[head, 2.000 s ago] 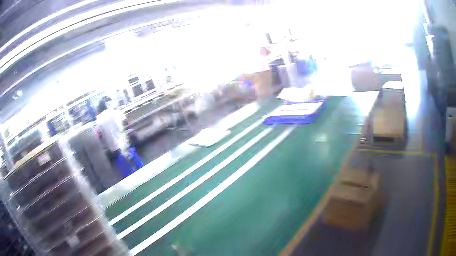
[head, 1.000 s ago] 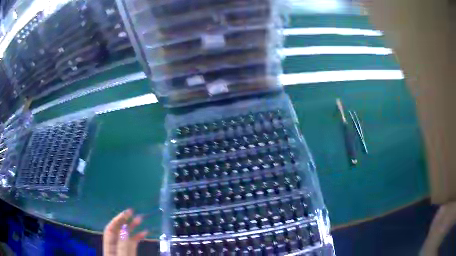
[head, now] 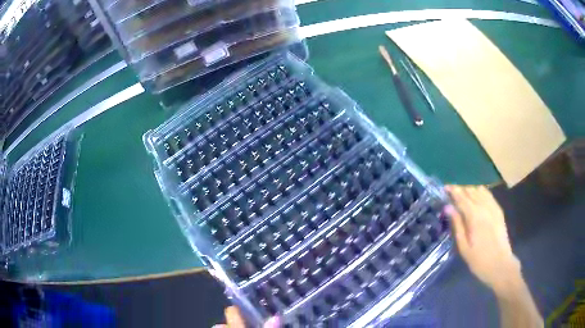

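Note:
A clear blister tray point(head: 282, 186) filled with rows of black parts lies turned at an angle on the green mat, its near end beyond the bench edge. My right hand point(head: 478, 230) grips the tray's right near corner, thumb over the rim. My left hand point(head: 247, 319) is at the tray's near left edge, mostly cut off by the picture's bottom; only fingertips show against the rim. A small brush point(head: 401, 88) with a dark middle and tweezers point(head: 418, 84) lie side by side on the mat right of the tray.
Stacked filled trays point(head: 211, 38) stand behind the work tray. A second filled tray point(head: 35, 192) lies at far left. A tan cardboard sheet point(head: 487, 96) lies flat at right. The bench's front edge point(head: 128, 278) runs below. A blue-edged item shows at top right.
The view has swung to the bench. Since one second ago, the tray has turned and both hands have come to its near edges. The cardboard now lies flat on the mat.

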